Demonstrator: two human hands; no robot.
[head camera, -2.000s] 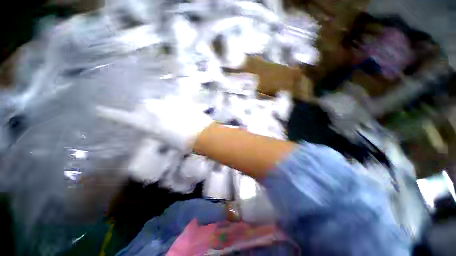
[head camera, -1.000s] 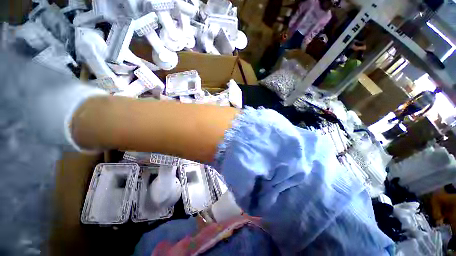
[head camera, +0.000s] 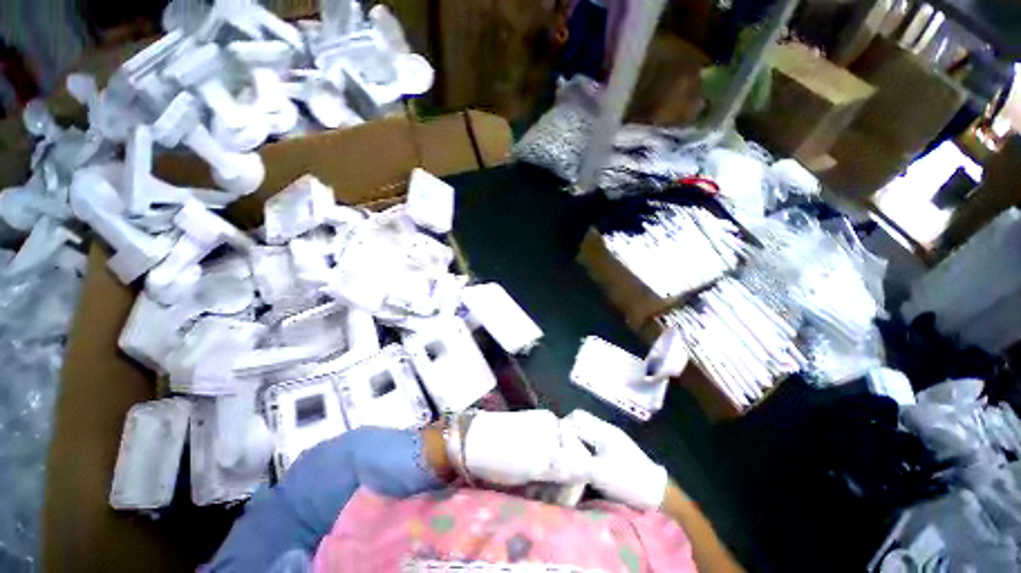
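Note:
My left hand (head camera: 511, 447), in a white glove, is at the bottom centre in front of the pink apron. My right hand (head camera: 618, 460), also gloved in white, meets it from the right. A small edge of a white part (head camera: 558, 490) shows under the joined hands; its shape is mostly hidden. The right fingertips are hidden too. A white rectangular housing (head camera: 615, 375) with a raised piece at its right end lies on the dark bench (head camera: 517, 246) just beyond my hands.
White housings (head camera: 450, 364) are heaped at left in a large carton (head camera: 84, 392). White arms with round ends (head camera: 235, 106) are piled behind. Two small cartons (head camera: 703, 386) of thin white rods (head camera: 733, 341) stand at right. Clear bags (head camera: 823, 297), black bags (head camera: 884, 448) and a red loop handle (head camera: 699, 184) lie beyond.
My right arm, which reached across to the left, is back in front of my body. My left hand now shows beside it. The view has shifted, showing more of the bench and rod cartons.

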